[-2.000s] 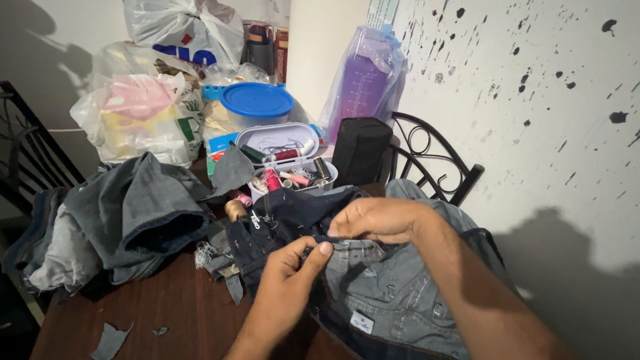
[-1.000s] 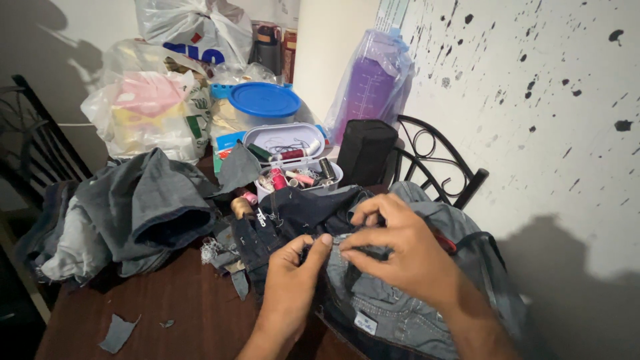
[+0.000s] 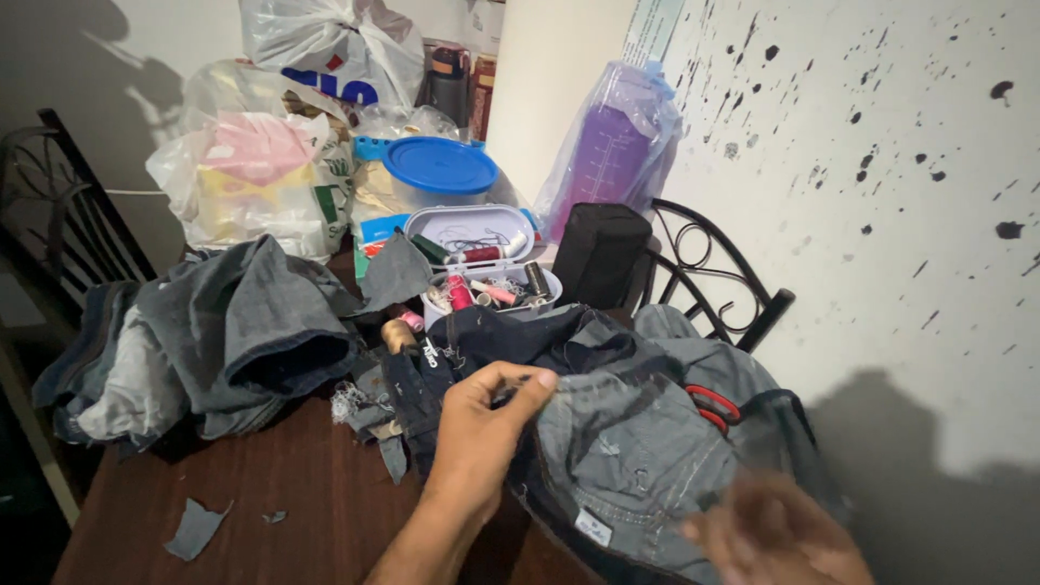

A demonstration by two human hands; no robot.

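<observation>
My left hand [image 3: 487, 431] pinches the edge of a dark blue denim garment [image 3: 650, 439], turned to show its grey inner side, between thumb and forefinger. My right hand [image 3: 772, 528] is blurred by motion over the lower right of the garment; whether it holds a needle or thread cannot be seen. Red scissor handles [image 3: 713, 406] lie on the denim between and above the hands. Just beyond the garment stands an open lilac sewing box [image 3: 548, 286] with thread spools. A tan thread spool [image 3: 398, 335] lies beside it.
Folded denim pieces [image 3: 244, 325] lie at the left, with a small cloth scrap [image 3: 195, 528] on the wooden table [image 3: 309, 487]. Farther back are a blue-lidded tub [image 3: 440, 165], plastic bags [image 3: 260, 179], a purple bottle [image 3: 605, 154] and a black case [image 3: 601, 252]. A metal chair [image 3: 731, 284] stands by the wall.
My right hand has moved from beside my left hand down and to the right, away from the pinched edge. My left hand still pinches the denim. The red handles are now more exposed.
</observation>
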